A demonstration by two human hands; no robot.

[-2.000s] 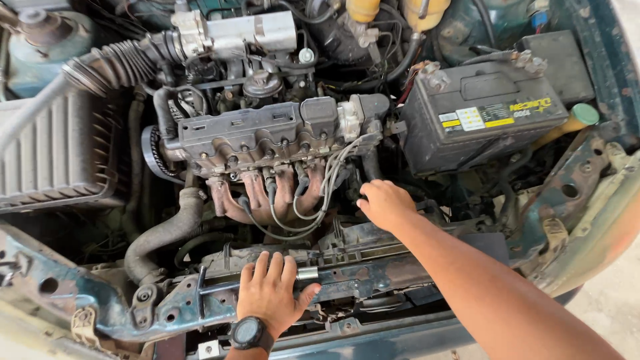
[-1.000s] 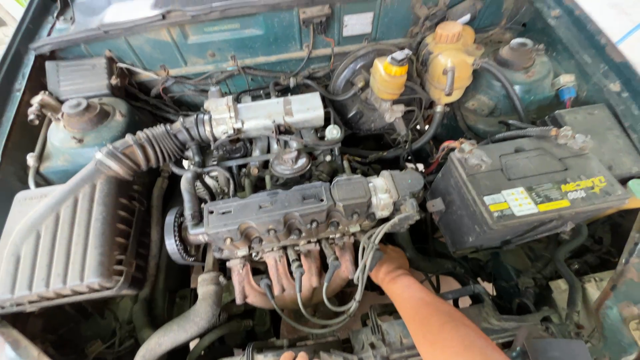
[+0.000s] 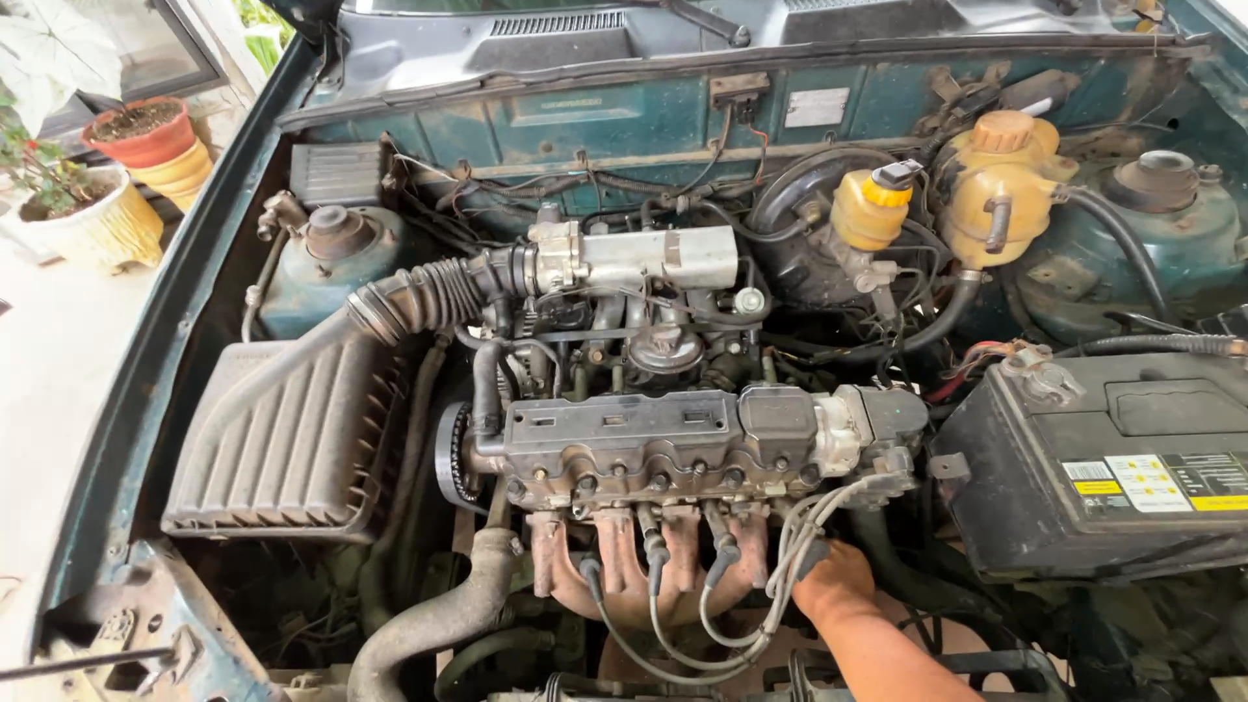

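Note:
My right hand [image 3: 835, 577] reaches into the engine bay at the right end of the rusty exhaust manifold [image 3: 624, 575]. Its fingers are at a dark spark plug boot [image 3: 811, 561], partly hidden behind the grey spark plug wires [image 3: 780, 595], so whether they grip it is unclear. Other wires end in boots on the front of the engine, below the black valve cover [image 3: 624, 429]. The distributor end [image 3: 887, 414] lies just above the hand. My left hand is out of view.
A car battery [image 3: 1102, 468] stands to the right. On the left are the air filter box [image 3: 283, 439] and its ribbed intake hose [image 3: 419, 297]. A thick radiator hose [image 3: 439, 614] curves at the front. Yellowed fluid reservoirs [image 3: 994, 195] sit at the back right, potted plants [image 3: 88, 224] outside.
My right hand has moved from in front of the engine to the wires beside the manifold. My left hand, earlier on the front crossmember by a metal tool, has left the view. The view has shifted toward the windshield.

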